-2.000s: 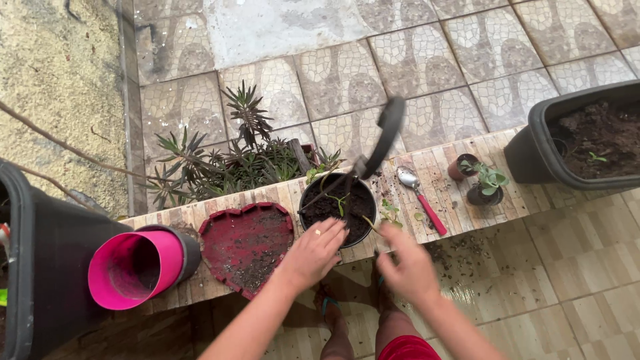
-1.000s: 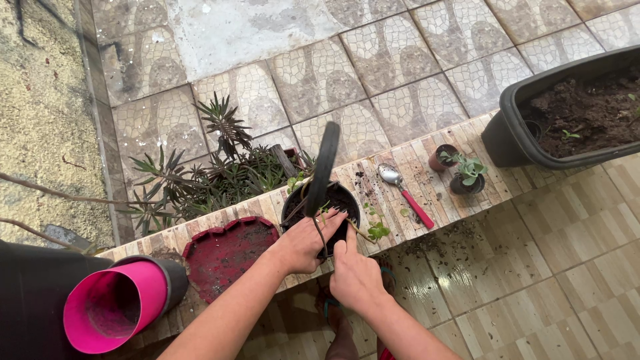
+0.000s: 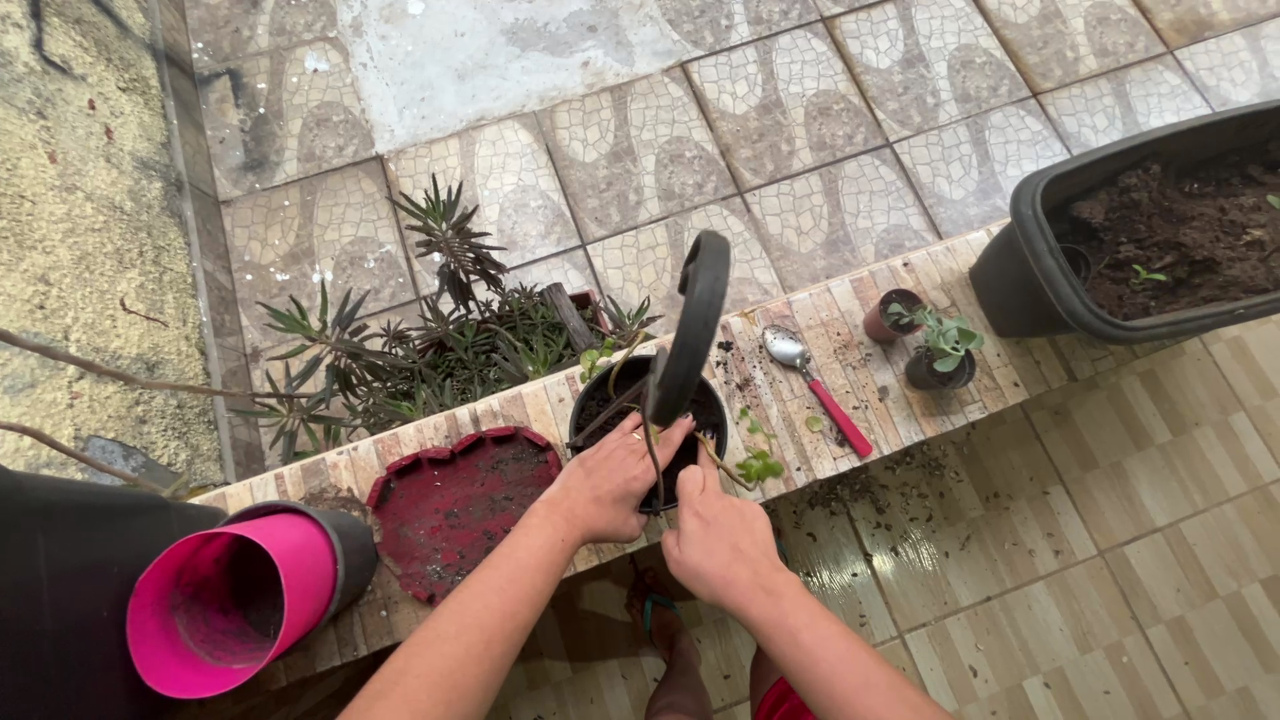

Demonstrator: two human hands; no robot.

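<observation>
A black hanging pot [image 3: 722, 410] with dark soil stands on the tiled ledge, its curved black hanger [image 3: 697, 325] rising above it. My left hand [image 3: 612, 480] reaches over the near rim, with its fingers down on the soil; whether it grips anything cannot be told. Beside it on the right, my right hand [image 3: 715, 535] points its index finger into the pot at the near right rim, touching or close to a trailing stem. That stem with green leaves [image 3: 760, 466] hangs over the rim onto the ledge. Several thin stems cross the pot's opening.
A red scalloped tray [image 3: 465, 510] with soil crumbs lies left of the pot, beyond it a pink pot [image 3: 230, 600]. To the right are a red-handled spoon [image 3: 838, 415], two small pots, one with a succulent [image 3: 945, 340], and a long black planter [image 3: 1040, 270]. Spiky plants [image 3: 440, 350] grow behind the ledge.
My right hand has moved from the pot's right side, where it was two seconds ago, to its near rim beside my left hand. My left hand has moved farther over the soil.
</observation>
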